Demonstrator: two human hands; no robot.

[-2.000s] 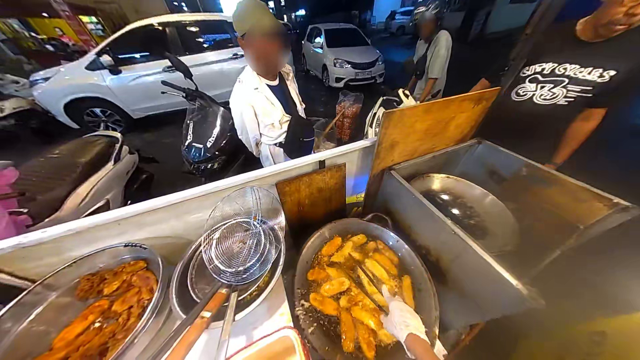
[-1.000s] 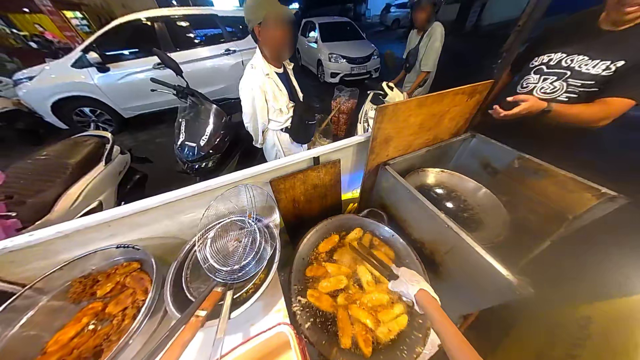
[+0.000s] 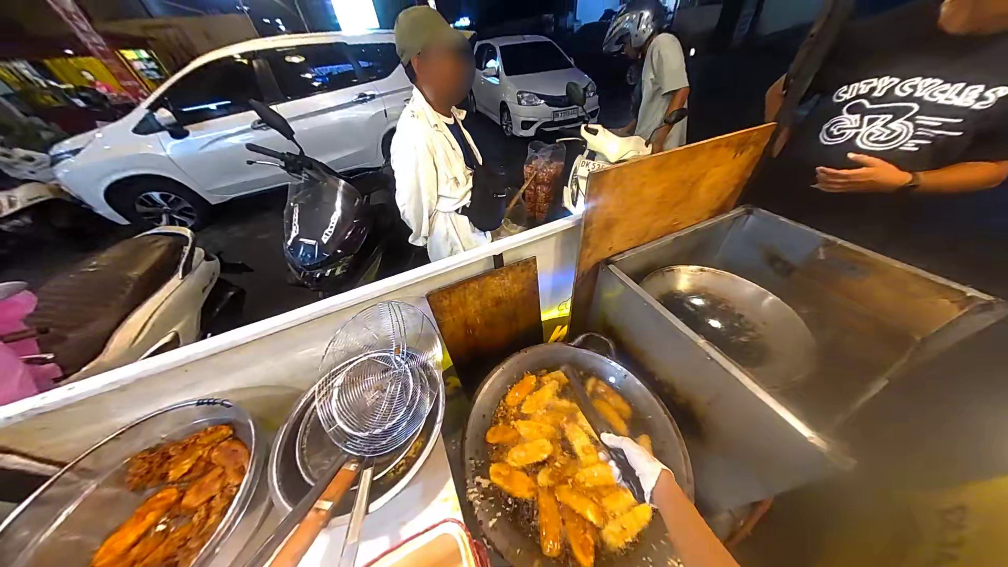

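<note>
My right hand, in a white glove, grips dark metal tongs over a wide metal wok at lower centre right. The tongs reach up and to the left among golden fried pieces lying in oil. Whether the tongs pinch a piece cannot be told. My left hand is out of view. Left of the wok, wire skimmers with long handles rest over a round metal pan. Farther left, a large metal basin holds browner fried pieces.
A second wok sits inside a metal-walled box on the right. Wooden boards stand behind the woks. A red-rimmed container is at the front. People stand beyond the stall's white ledge, near a scooter and cars.
My gloved hand and the tongs have shifted within the wok among the fried pieces. The person at the right has brought a hand in front of the body.
</note>
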